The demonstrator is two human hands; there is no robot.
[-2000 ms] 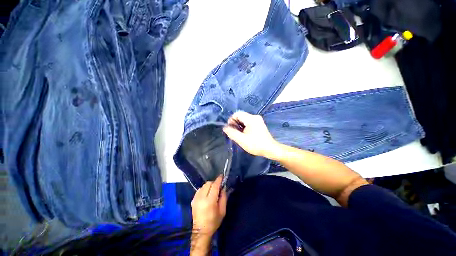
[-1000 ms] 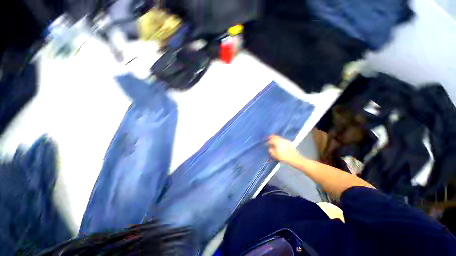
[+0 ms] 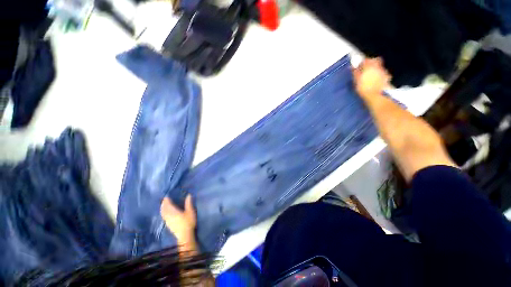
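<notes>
The printed blue jeans (image 3: pixel 280 151) lie on the white table, one leg pointing up and the other towards the upper right. My right hand (image 3: pixel 371 77) is at the hem end of the right-pointing leg and appears to grip its far corner; the fingers are blurred. My left hand (image 3: pixel 180 217) is near the crotch, at the inner side of the same leg, thumb and fingers apart, resting against the denim. Hair hides part of my left wrist. The waist end is cut off or hidden at the bottom.
A jeans pile (image 3: pixel 45 196) lies at left. A black bag (image 3: pixel 204 36) and a red bottle (image 3: pixel 268 14) stand at the far side. Dark garments (image 3: pixel 392 33) lie beyond the table's right end, with more heaped below at right.
My view has turned right, away from the waistband both hands held. My right hand has moved along the leg to its hem corner. My left hand, out of view a second ago, is back near the crotch.
</notes>
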